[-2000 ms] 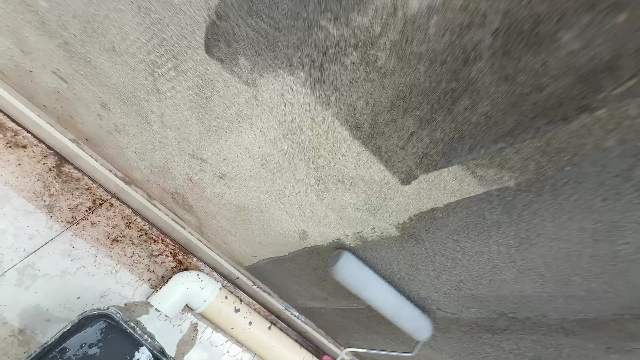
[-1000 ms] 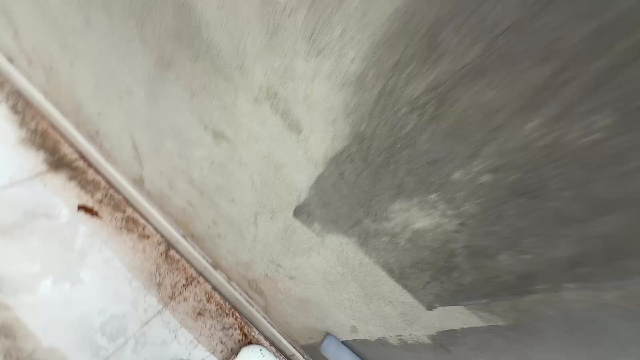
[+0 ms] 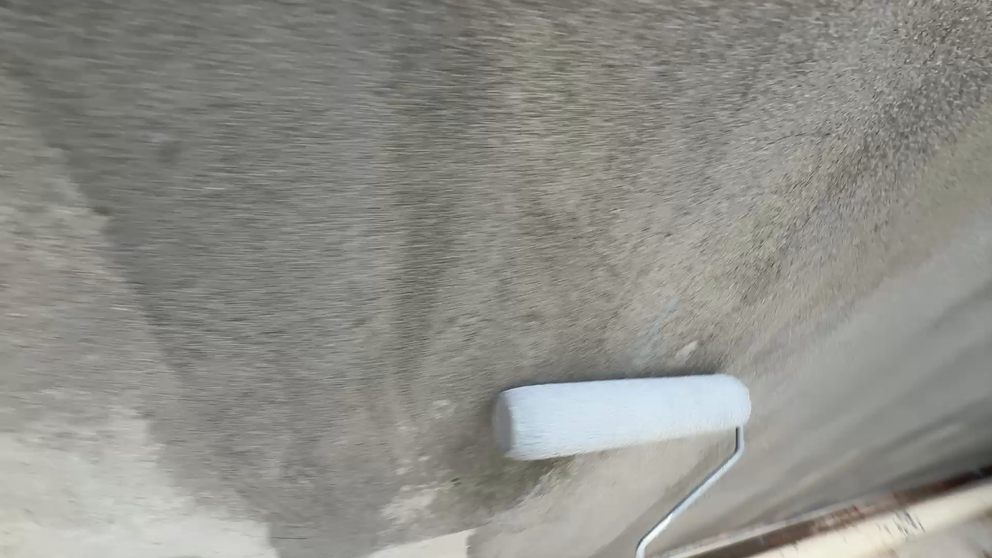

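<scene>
A paint roller with a pale, wet-looking sleeve (image 3: 624, 417) lies against the rough cement wall (image 3: 480, 232), its sleeve nearly level in the view. From the sleeve's right end its bent metal wire frame (image 3: 690, 504) runs down and out through the bottom edge. The roller's handle is hidden beyond that edge. Neither my left hand nor my right hand shows. Dark, damp-looking wall surrounds the sleeve, while a paler dry-looking patch (image 3: 85, 488) fills the lower left.
A cream pipe (image 3: 899, 523) with stains runs along the foot of the wall at the lower right. A smoother grey band of wall (image 3: 876, 364) lies above it.
The view has swung strongly. The roller, barely in view at the bottom a second ago, now shows whole at its sleeve against the darker wall.
</scene>
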